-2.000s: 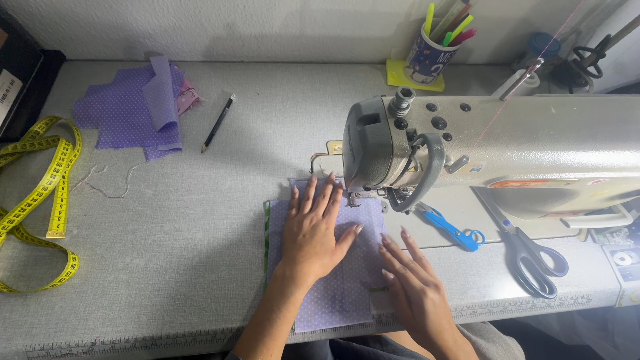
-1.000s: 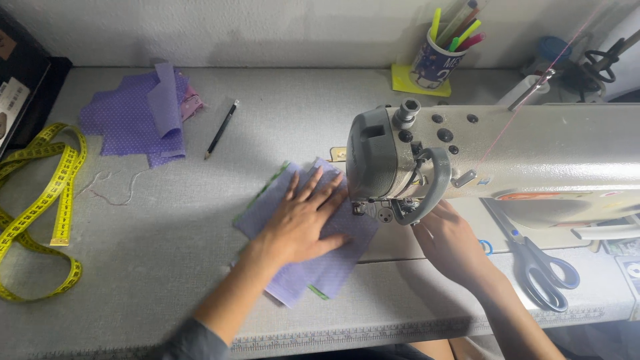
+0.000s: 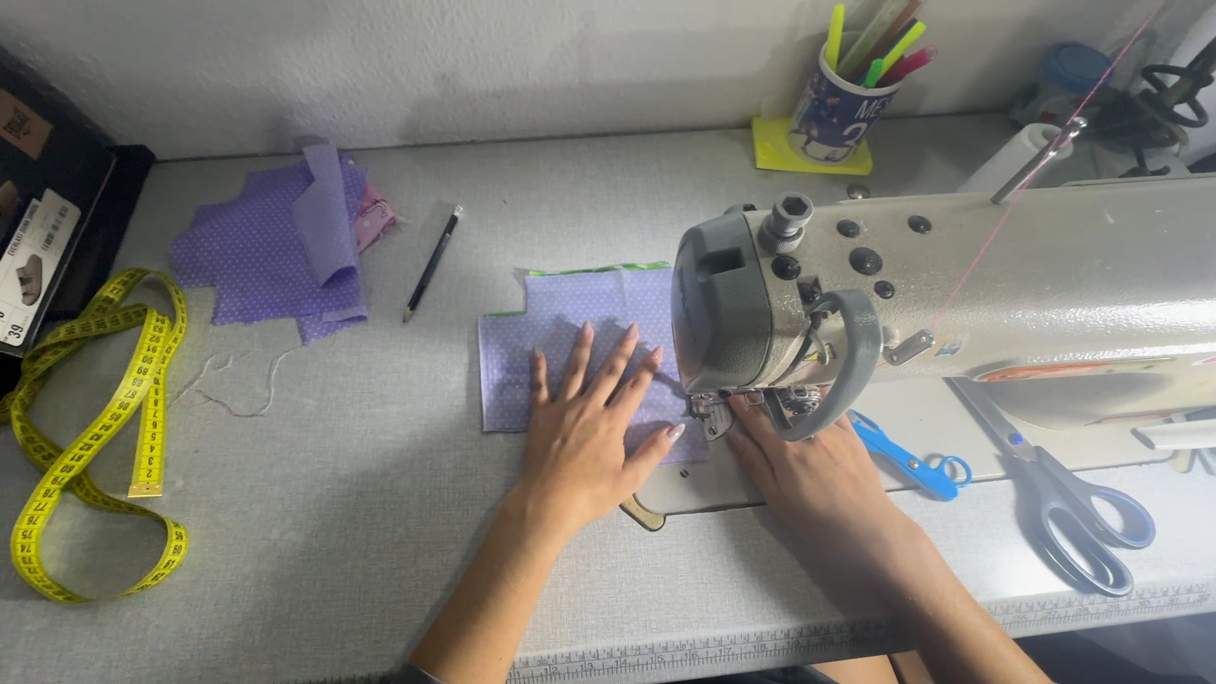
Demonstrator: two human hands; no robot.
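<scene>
A lilac dotted fabric piece (image 3: 589,313) with a notched corner and green fabric showing at its edge lies left of the sewing machine's (image 3: 912,275) needle area. My left hand (image 3: 584,427) rests flat on it, fingers spread, palm down. Beside the presser foot (image 3: 705,407), my right hand (image 3: 807,465) lies on the machine bed, its fingertips partly hidden behind the grey guard; whether they pinch anything is not visible. Blue thread snips (image 3: 912,461) lie just right of that hand.
Grey-handled scissors (image 3: 1069,503) lie at the right. A yellow measuring tape (image 3: 95,418), purple fabric pieces (image 3: 275,247) and a pencil (image 3: 434,261) are at the left. Behind the machine head, a cup of markers (image 3: 841,109) stands on yellow notes (image 3: 769,147). A box (image 3: 57,218) sits far left.
The lilac fabric has been turned on the table under my left hand. My right hand, on the fabric's right side two seconds ago, is now beside the presser foot.
</scene>
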